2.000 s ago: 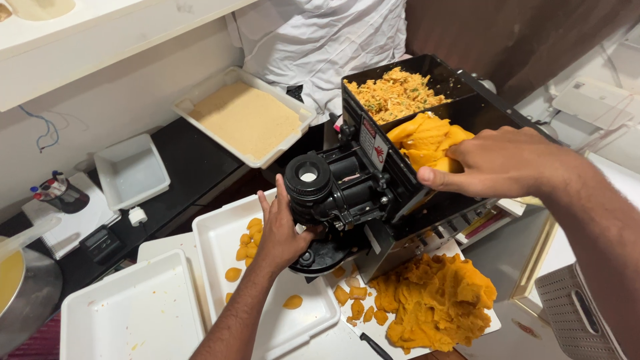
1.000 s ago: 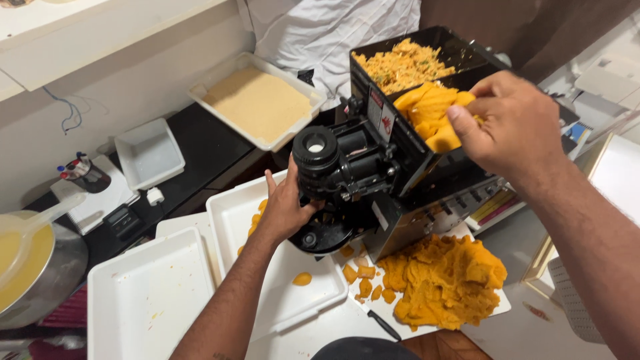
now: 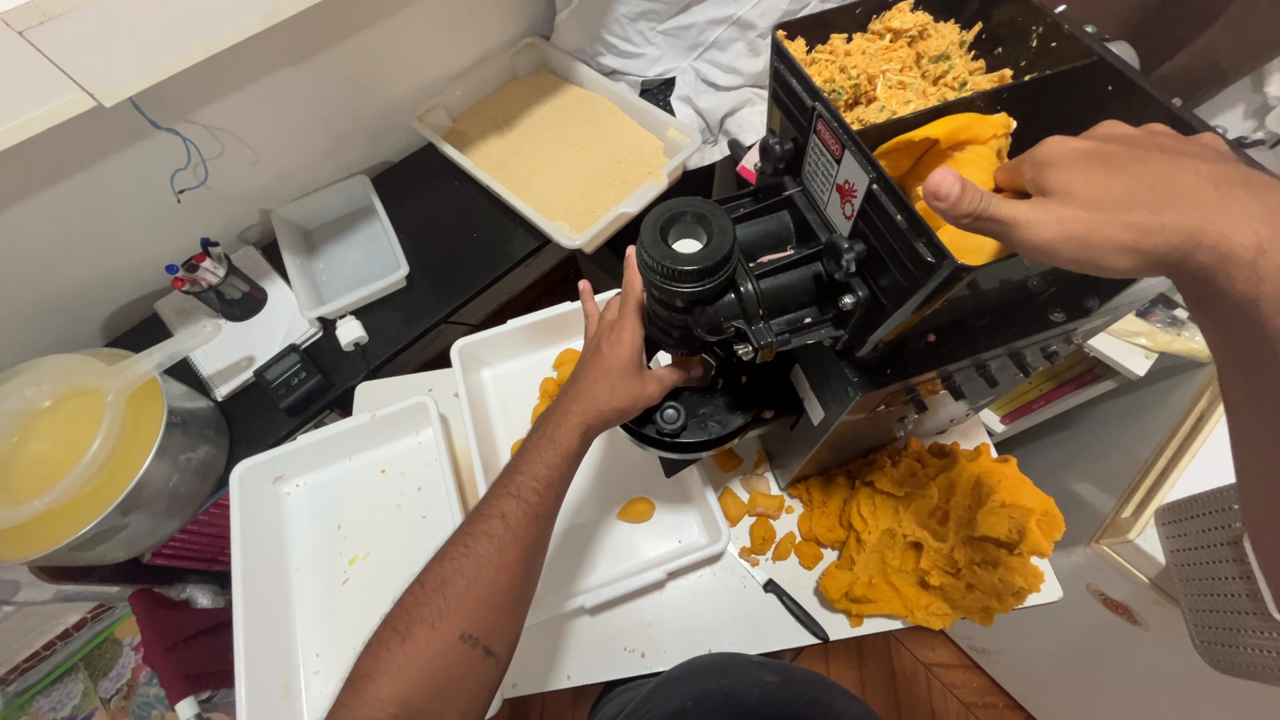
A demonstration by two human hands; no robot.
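A black food-forming machine (image 3: pixel 760 270) stands at centre right, with a round nozzle at its front. Its hopper holds shredded filling (image 3: pixel 890 65) in one compartment and orange dough (image 3: pixel 950 170) in the other. My right hand (image 3: pixel 1100 200) rests on that dough, thumb out and the other fingertips partly hidden. My left hand (image 3: pixel 625 360) reaches under the nozzle, its fingers apart around the outlet; whether it holds a piece there cannot be told. Shaped orange dough pieces (image 3: pixel 635 510) lie in a white tray (image 3: pixel 600 590) beneath my left forearm.
A big orange dough mound (image 3: pixel 930 530), small scraps and a black-handled knife (image 3: pixel 795 608) lie on the white board at right. Another white tray (image 3: pixel 340 560) is at left, beside a steel pot (image 3: pixel 190 460). Behind stand a crumb-filled tray (image 3: pixel 560 150) and a small white container (image 3: pixel 340 245).
My right hand has gone from the dough's edge, through a bent-finger pose slightly above it, to lying flatter over it. My left hand stays by the nozzle. The view has shifted somewhat.
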